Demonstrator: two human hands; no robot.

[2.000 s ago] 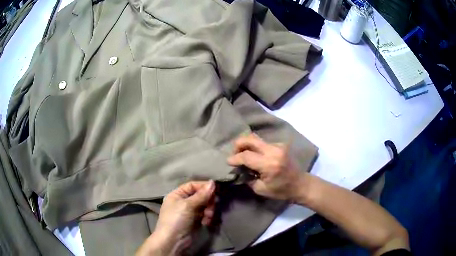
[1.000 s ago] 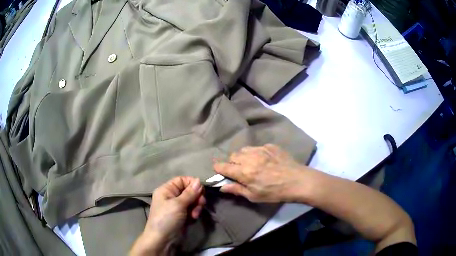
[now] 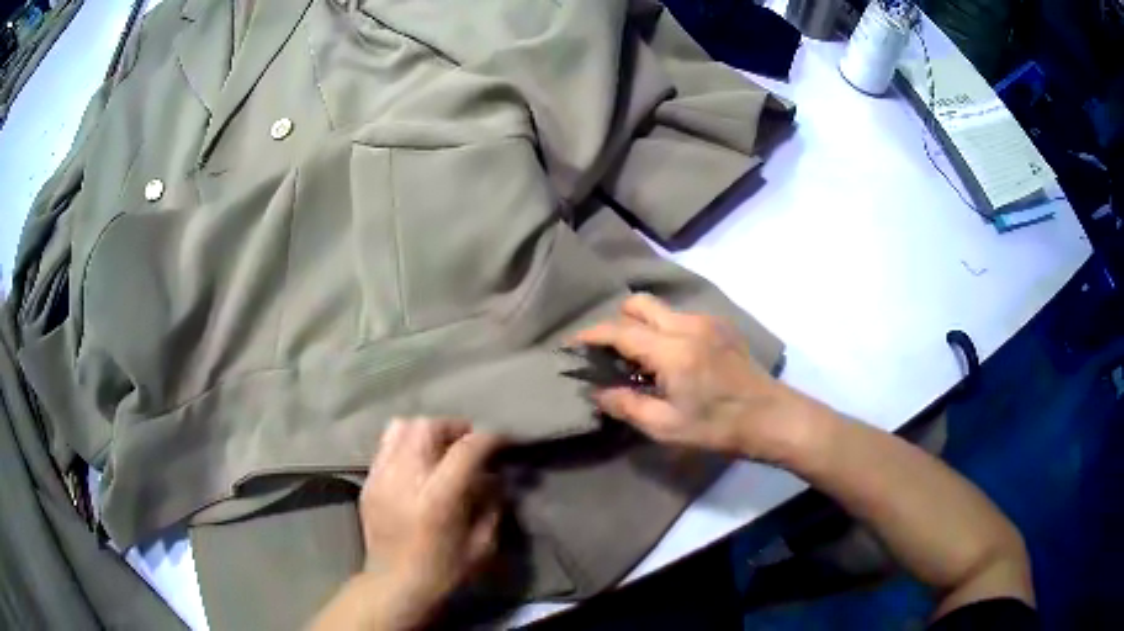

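A grey-beige jacket (image 3: 456, 247) lies spread on the white table, with two round metal buttons on its front; the left one (image 3: 154, 190) shows clearly. My left hand (image 3: 431, 505) pinches the folded hem (image 3: 296, 471) near the bottom centre; it is a little blurred. My right hand (image 3: 684, 376) is just above the cloth to the right of it, holding dark pointed thread snips (image 3: 598, 367) with the tips towards the left.
The white table (image 3: 863, 308) has a rounded right end. A white thread cone (image 3: 876, 56), a grey cylinder (image 3: 823, 15) and a pale booklet or box (image 3: 980, 142) stand or lie at upper right. Dark cloth (image 3: 740, 31) lies behind the sleeve. More beige cloth (image 3: 49, 518) is at far left.
My right hand has lifted up and right from the hem, and the snips' dark points now show. My left hand has shifted slightly and turned knuckles up. The jacket has moved slightly.
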